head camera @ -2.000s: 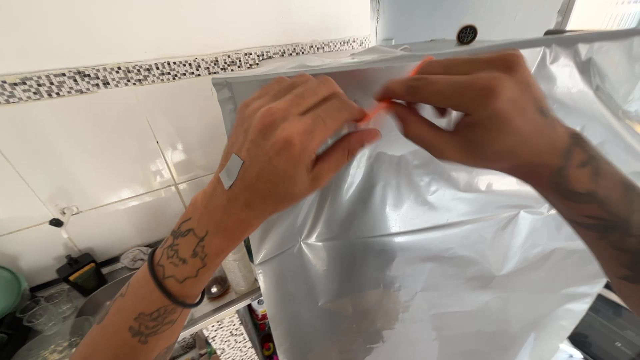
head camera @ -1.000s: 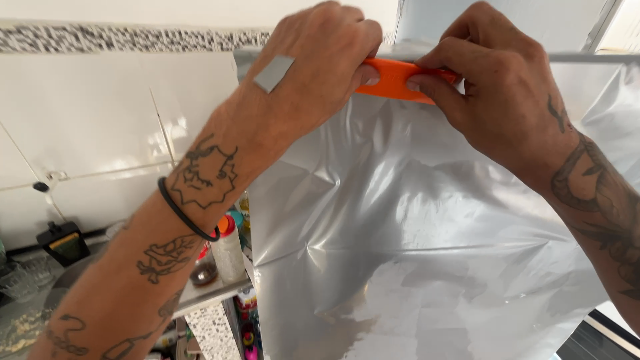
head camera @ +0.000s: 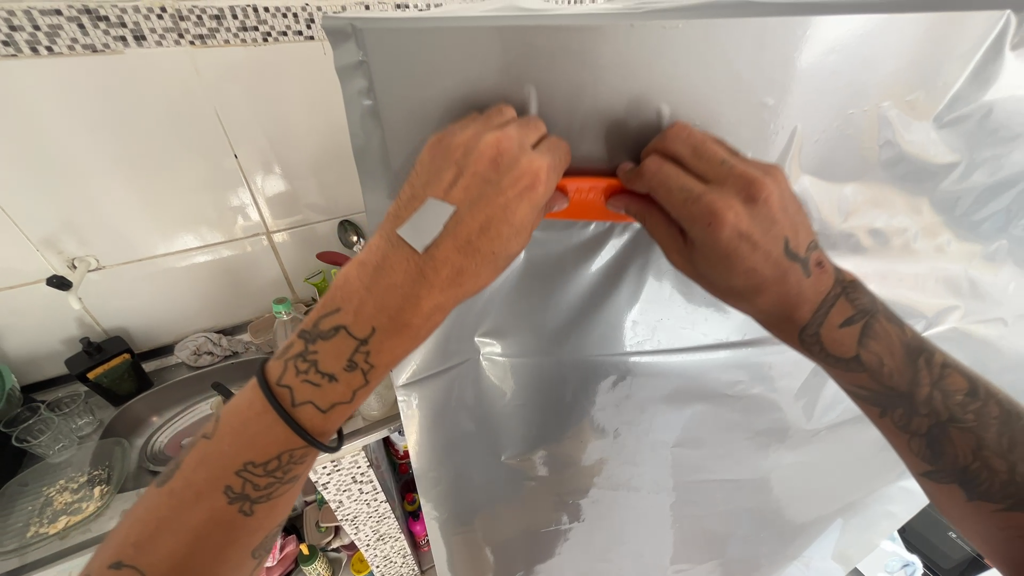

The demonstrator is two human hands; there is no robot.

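A large silver plastic film sheet [head camera: 592, 384] hangs in front of me, creased across its middle. Near its upper part, a flat orange plastic tool [head camera: 590, 199] lies level against the film. My left hand [head camera: 488, 184] pinches the tool's left end, thumb on its near face; a small grey square patch [head camera: 426, 225] is stuck to the back of this hand. At the tool's other end, my right hand [head camera: 712, 208] grips with thumb and fingers. Both hands' fingers hide the ends of the tool.
At left below are a steel sink [head camera: 136, 420], drinking glasses [head camera: 44, 428], a glass plate with food scraps [head camera: 72, 492], a dark soap dispenser [head camera: 108, 370] and a cloth [head camera: 208, 348]. Tiled wall [head camera: 128, 160] stands behind. Bottles [head camera: 418, 524] sit under the counter. A black appliance [head camera: 940, 544] is at lower right.
Two seconds ago the orange tool was tilted and blurred between my hands; now it is level. Both hands have moved lower on the film than one second ago. The view has shifted.
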